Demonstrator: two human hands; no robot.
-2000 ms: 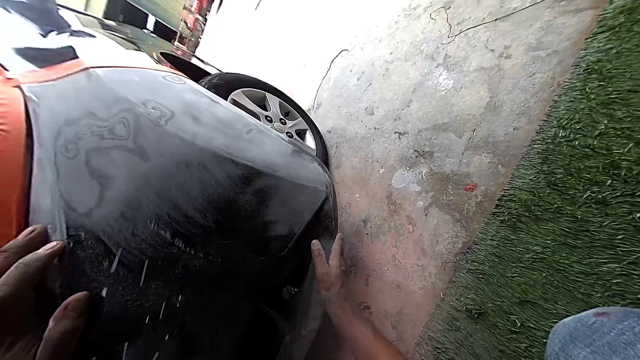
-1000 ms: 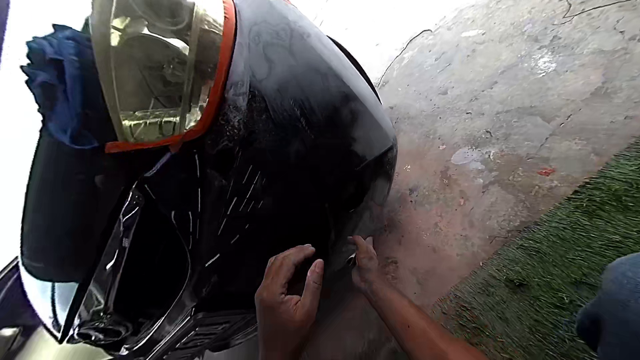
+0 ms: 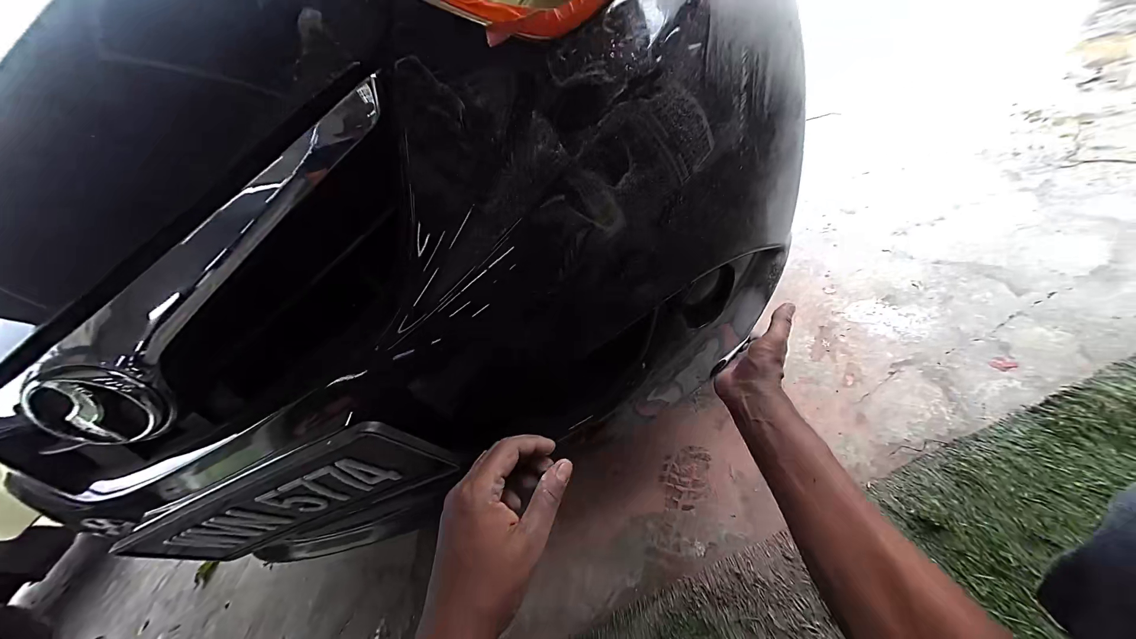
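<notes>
The black front bumper of a car (image 3: pixel 550 266) fills the middle, with pale scratches and dusty, sanded-looking patches. My left hand (image 3: pixel 510 515) is at its lower edge, fingers curled and thumb apart, near the number plate (image 3: pixel 293 497); contact is not clear, and nothing shows in it. My right hand (image 3: pixel 759 359) is at the bumper's lower right corner, thumb pointing up and the other fingers mostly hidden at or behind the edge. Whether those fingers grip the edge cannot be told. Orange masking tape (image 3: pixel 550 19) borders the headlight at the top.
A chrome grille bar (image 3: pixel 257 213) and a round badge (image 3: pixel 98 404) are on the left. Stained concrete floor (image 3: pixel 941 293) lies to the right and below. Green artificial turf (image 3: pixel 1021 497) runs along the lower right, beside part of a clothed knee (image 3: pixel 1096 568).
The view has swung to the car's front and closer. The left hand, over the bumper's face one second ago, is now at its lower edge beside the number plate. The right hand is now at the bumper's corner.
</notes>
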